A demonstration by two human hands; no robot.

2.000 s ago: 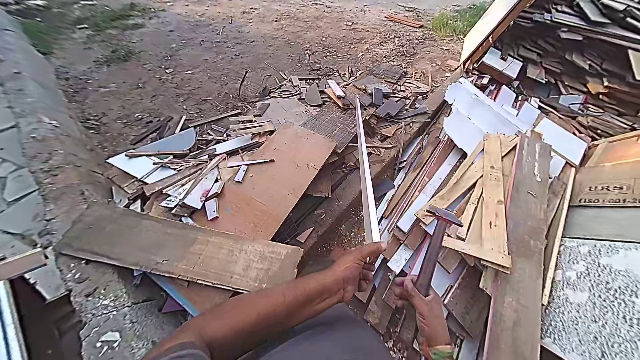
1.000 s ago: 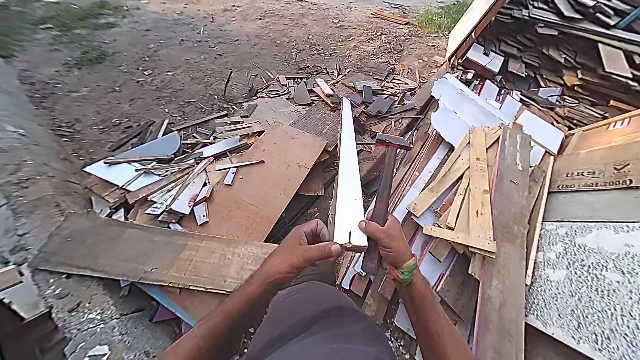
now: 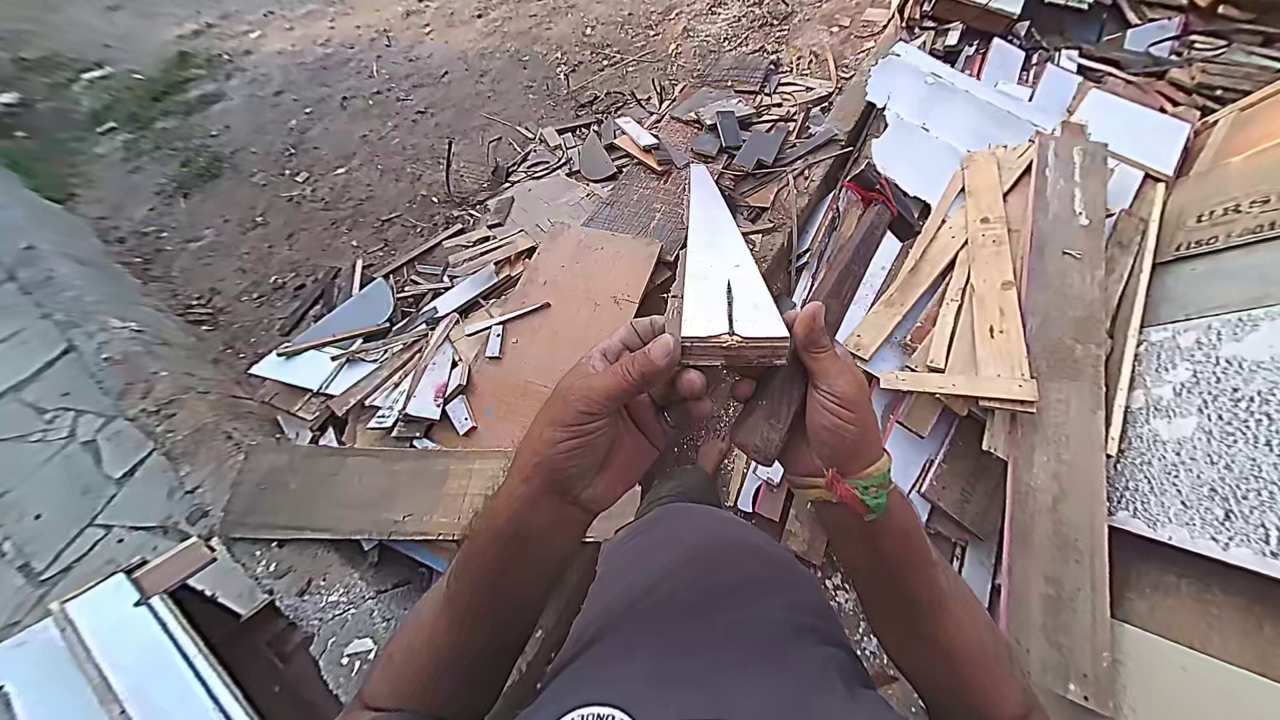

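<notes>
A long board with a white face (image 3: 722, 260) points away from me, its near end split by a dark crack or slot. My left hand (image 3: 620, 420) grips the left corner of that end, thumb on top. At the right corner, my right hand (image 3: 835, 400) touches the board and also holds a hammer by its dark wooden handle (image 3: 845, 270). The hammer's head (image 3: 888, 205), with something red around it, lies away from me over the scrap. A coloured thread band circles my right wrist.
Scrap wood surrounds me: a brown sheet (image 3: 570, 320), a wide plank (image 3: 370, 492) at left, nailed pale slats (image 3: 990, 270) and a long grey board (image 3: 1065, 420) at right. White-faced pieces (image 3: 950, 110) lie behind the slats. Stone paving (image 3: 70, 430) borders the left.
My hands have come together at the board's near end; two seconds ago they were apart, with the hammer in my right hand away from the board. The board's white face now shows more broadly.
</notes>
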